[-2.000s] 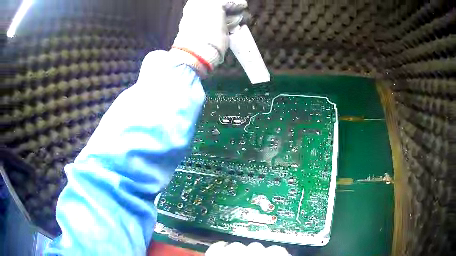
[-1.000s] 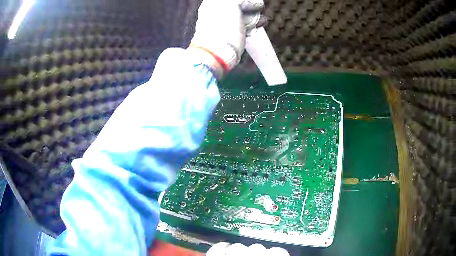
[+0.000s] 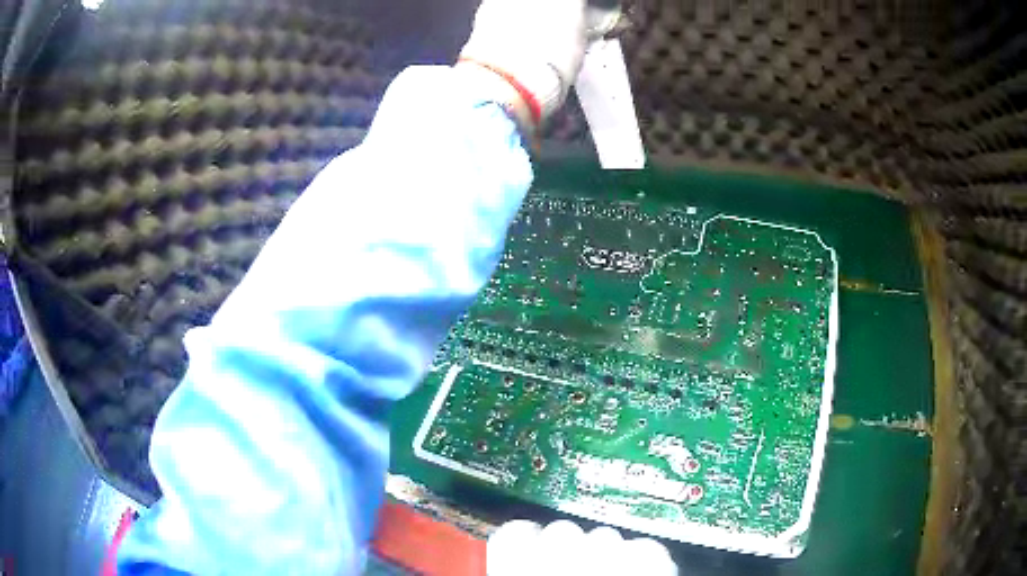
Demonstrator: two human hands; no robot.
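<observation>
My left hand (image 3: pixel 535 39), in a white knit glove with a red wrist band, is partly cut off by the top edge. It is closed on a nozzle tool whose flat white tip (image 3: pixel 612 104) points down above the board's far edge, apart from it. The large green circuit board (image 3: pixel 676 360) lies flat, solder points up, its left part hidden by my blue sleeve. My right hand (image 3: pixel 582 551), gloved, is cut off by the bottom edge, its fingers curled over a red bar (image 3: pixel 430 543) at the board's near side.
The green support surface (image 3: pixel 878 360) extends beyond the board, with a worn yellowish right edge. Dark bumpy foam (image 3: pixel 146 158) lines the booth at left, back and right. A booth edge (image 3: pixel 56 383) curves down the left side.
The view has shifted, so the board sits farther right in it. The nozzle tip is more upright and farther left relative to the board. More of the red bar shows; both hands keep their hold.
</observation>
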